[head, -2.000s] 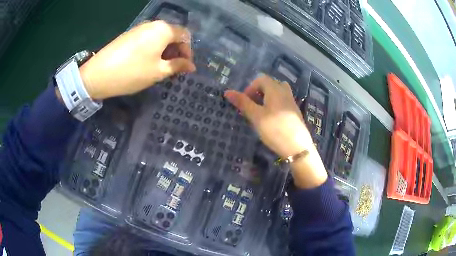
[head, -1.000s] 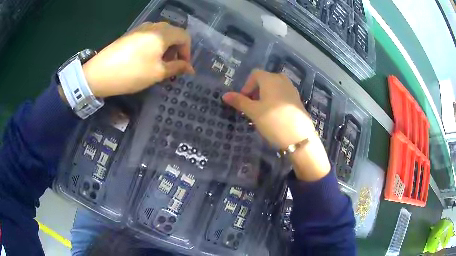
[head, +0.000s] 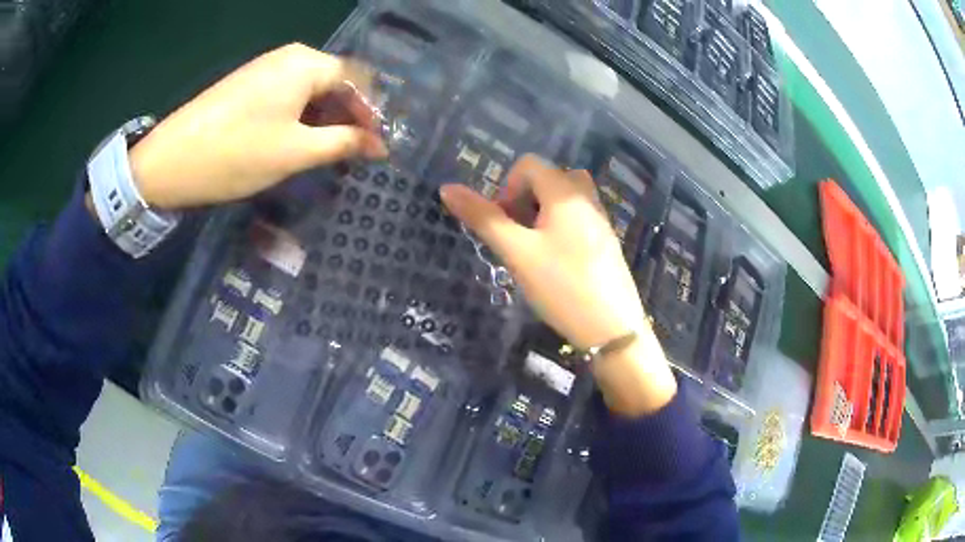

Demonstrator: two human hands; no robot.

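A clear sheet with rows of small black rings [head: 386, 228] lies over the middle of the blister tray [head: 228, 418]. My left hand [head: 265, 122] pinches clear film at the sheet's upper left; shiny crinkles show at the fingertips. My right hand [head: 556, 254] has thumb and finger pinched at the sheet's upper right, with crinkled clear film below them. Whether both hold one layer is hard to tell. Black phone bodies [head: 392, 418] with silver card slots lie in the tray pockets around and under the sheet.
A red divided bin [head: 862, 318] stands at the right. Brass-coloured small parts [head: 769, 439] lie on a clear sheet beside the tray. A whitish dotted strip [head: 843, 498] and a green object [head: 927, 510] are at lower right. Stacked trays [head: 704, 74] with phones stand behind.
Both hands have shifted a little left. The ringed sheet sits slightly differently over the tray, and bright crinkles of clear film now show near both hands.
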